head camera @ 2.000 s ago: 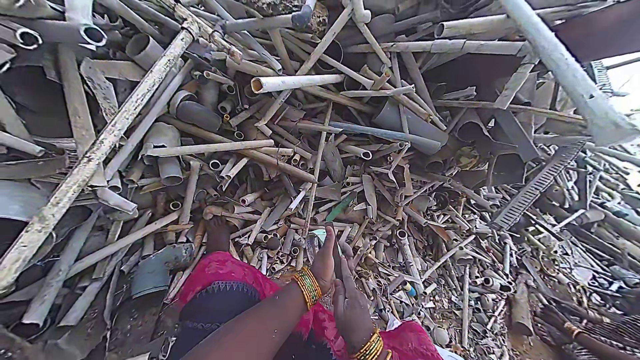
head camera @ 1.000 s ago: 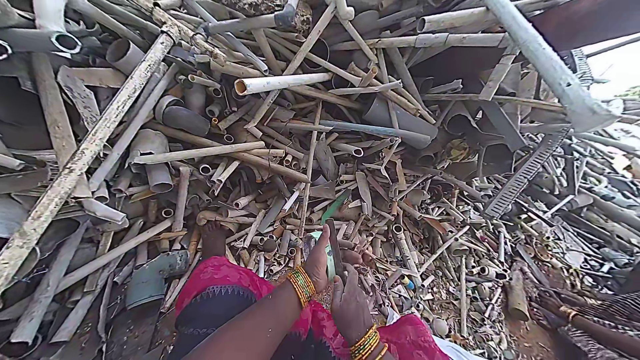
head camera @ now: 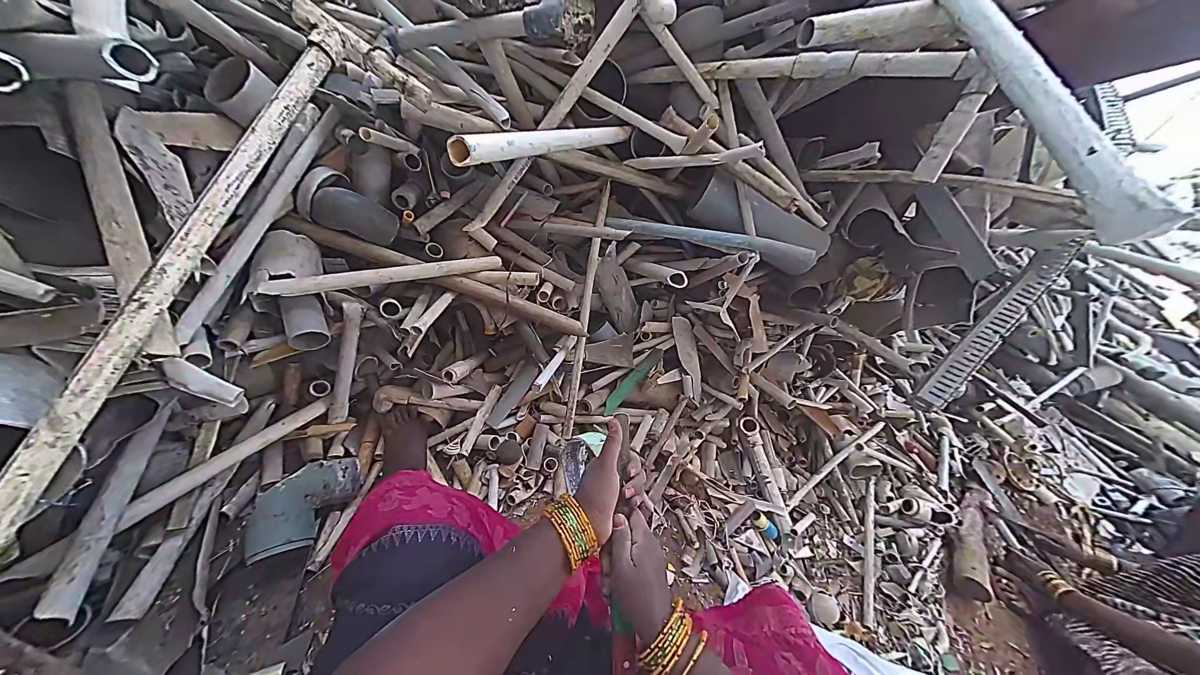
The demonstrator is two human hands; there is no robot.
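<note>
My left hand (head camera: 600,483), with yellow and orange bangles at its wrist, is over the lap, thumb up, closed around a narrow grey piece (head camera: 625,433) that is mostly hidden. Just below and touching it is my right hand (head camera: 641,567), also with bangles; its fingers are partly hidden, and what it grips cannot be made out. A dark, shiny flat thing (head camera: 574,461) shows left of my left fingertips. Beyond the hands, a green strip (head camera: 634,382) lies on the heap of cut plastic pipes.
Long pale pipes (head camera: 169,272) slant across the left. A white pipe (head camera: 539,144) juts out above centre, and a thick one (head camera: 1059,112) at upper right. A grey pipe fitting (head camera: 300,506) lies by my bare foot (head camera: 405,439). Another person's arm (head camera: 1092,605) reaches in at lower right.
One second ago the grey piece stood plainly between my hands; now my fingers cover more of it. The other person's arm has shifted at lower right.
</note>
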